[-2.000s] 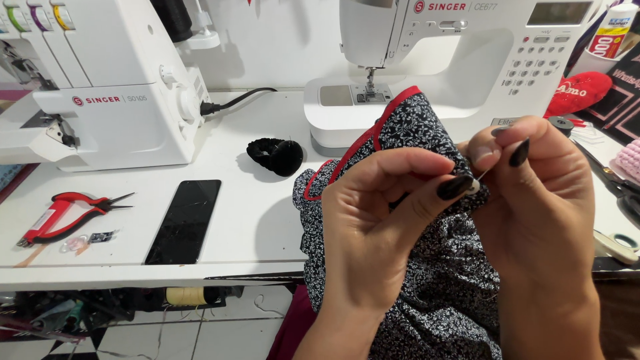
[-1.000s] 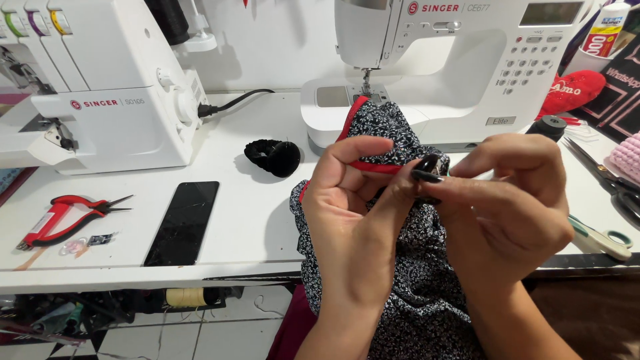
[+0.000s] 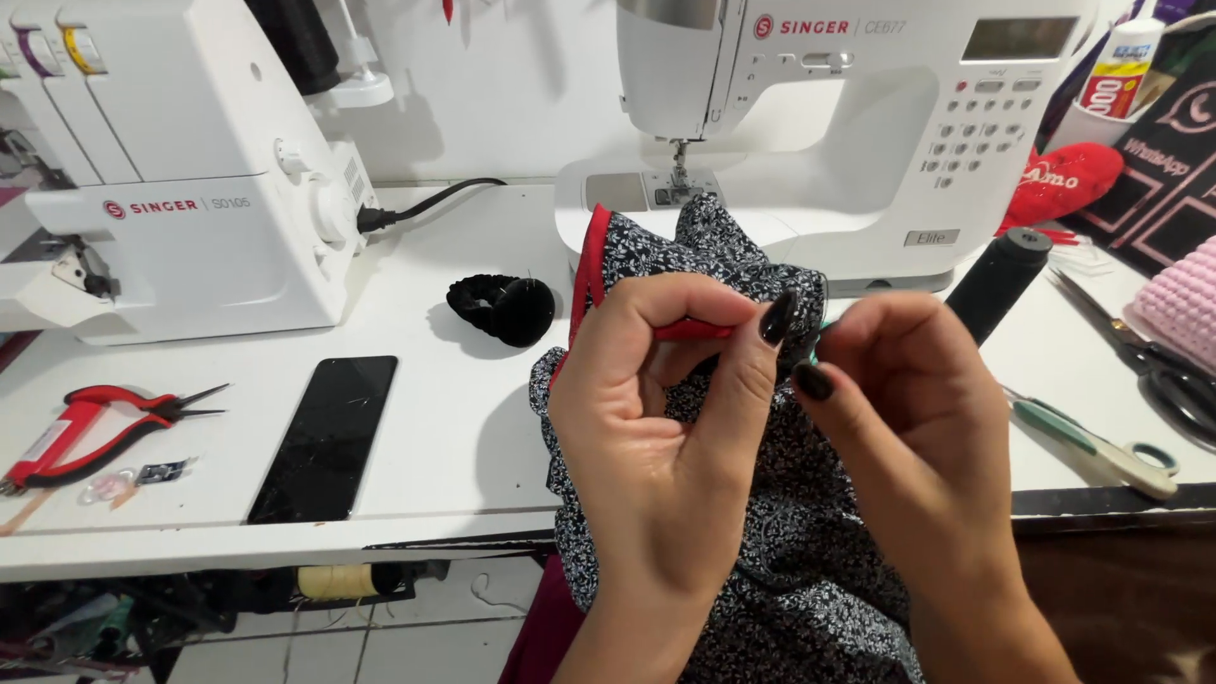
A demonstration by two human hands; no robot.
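My left hand (image 3: 665,418) pinches the black floral fabric (image 3: 750,247) between thumb and forefinger, close to its red bound edge (image 3: 591,252). My right hand (image 3: 912,408) is just to the right, its thumb and forefinger bent together at the same fold. A thin dark thread seems to loop above its fingertips; a needle cannot be made out. A small bit of green shows at the right fingertips. The cloth hangs over the table's front edge, and its upper part lies before the white sewing machine (image 3: 836,190).
A serger (image 3: 218,247) stands left. On the table (image 3: 437,418) lie a black velvet pincushion (image 3: 522,312), a phone (image 3: 325,437) and red-handled pliers (image 3: 85,427). At right are a black thread spool (image 3: 997,275), black-handled scissors (image 3: 1140,351), a green-and-white-handled tool (image 3: 1092,442) and pink crochet work (image 3: 1187,294).
Both hands have come a little lower than two seconds ago, and the right hand's fingers have closed in by the left thumb. The fabric has shifted, with another fold now standing up near the presser foot.
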